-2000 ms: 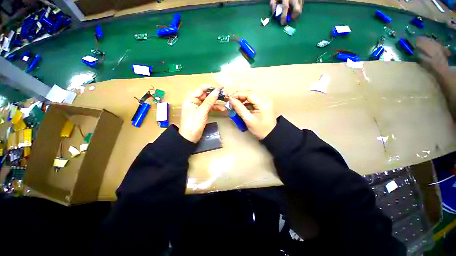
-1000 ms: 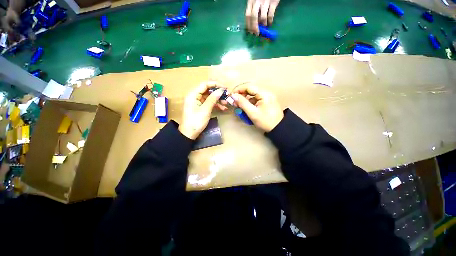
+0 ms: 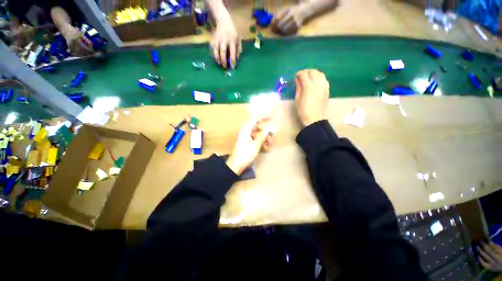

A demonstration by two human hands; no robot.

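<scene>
My left hand (image 3: 252,144) is over the brown bench with its fingers curled; I cannot tell whether anything is between them. My right hand (image 3: 312,94) reaches over the near edge of the green conveyor belt (image 3: 258,60), its fingers bent down and their tips hidden. Thin blurred red and purple strands (image 3: 282,85) show on the belt just left of it. A dark flat pad (image 3: 246,171) lies on the bench, partly under my left wrist. A blue battery pack (image 3: 174,141) with a green board (image 3: 194,122) and a white-faced pack (image 3: 196,141) lie left of my hands.
An open cardboard box (image 3: 144,164) stands at left, yellow parts (image 3: 48,155) beyond it. Another person's hand (image 3: 225,46) is on the belt; other hands show at the far bench, upper left and lower right. Packs lie along the belt. A dark tray (image 3: 440,239) sits low right.
My hands have parted: the right moved up to the belt, the left stays over the bench. The dark item and blue pack between them no longer show there. The view has shifted.
</scene>
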